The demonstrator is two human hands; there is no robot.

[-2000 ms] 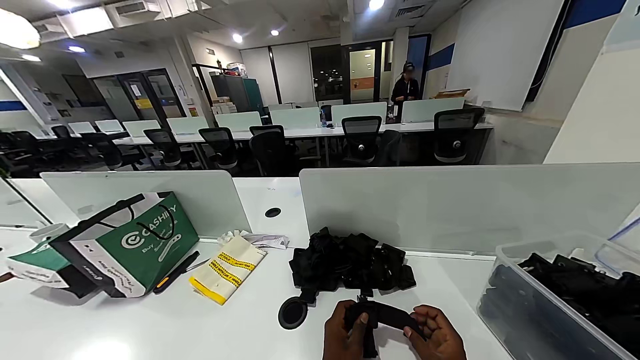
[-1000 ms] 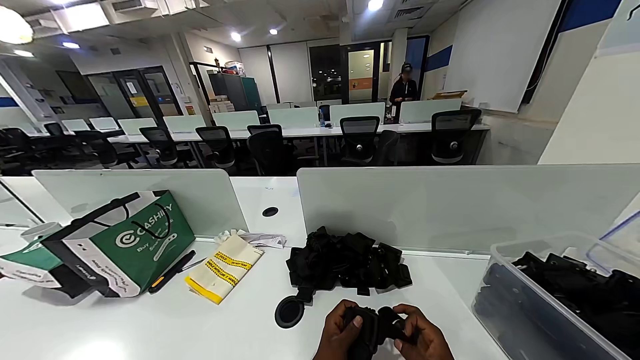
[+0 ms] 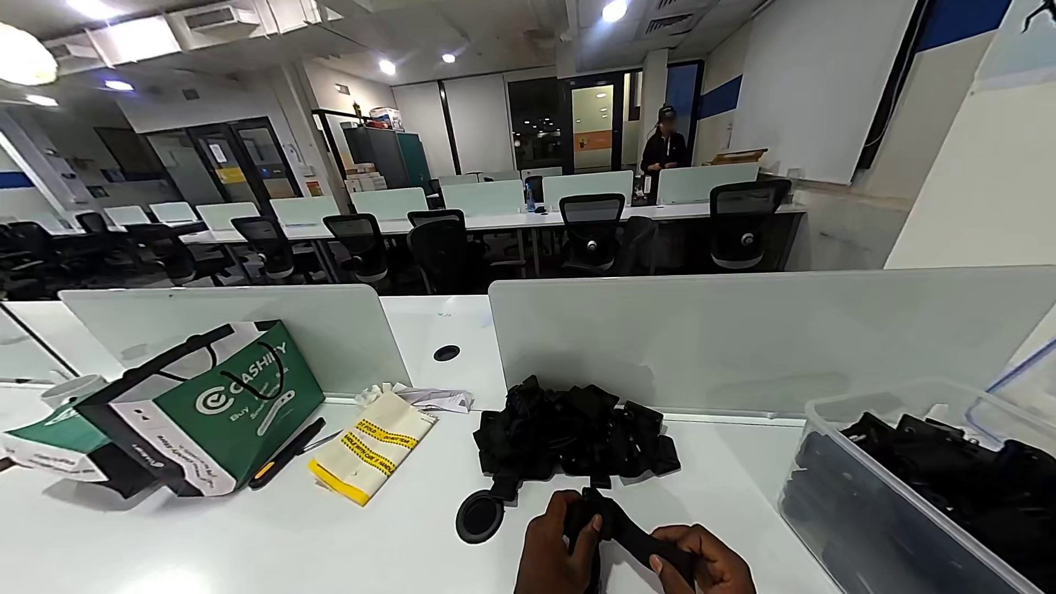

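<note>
Both hands are at the near edge of the white desk, on one black strap [image 3: 631,532]. My left hand [image 3: 554,544] grips the bunched part of it, thumb on top. My right hand [image 3: 701,561] pinches its other end, at the lower right, and the strap spans between them. Just beyond the hands lies a heap of black straps [image 3: 569,433]. A round black disc [image 3: 479,517] lies left of my left hand, by a short piece of strap from the heap. What the lower end of the held strap joins is hidden.
A clear plastic bin [image 3: 874,503] of black items stands at right. At left are a green paper bag [image 3: 239,404], a black and yellow cutter [image 3: 287,454] and a folded cream-and-yellow cloth bag [image 3: 371,445]. Divider panels [image 3: 742,346] line the desk's back. A person [image 3: 664,148] stands far off.
A second ago my hands were close together around the bunched strap. Now my right hand is farther right, with a length of strap stretched between the two.
</note>
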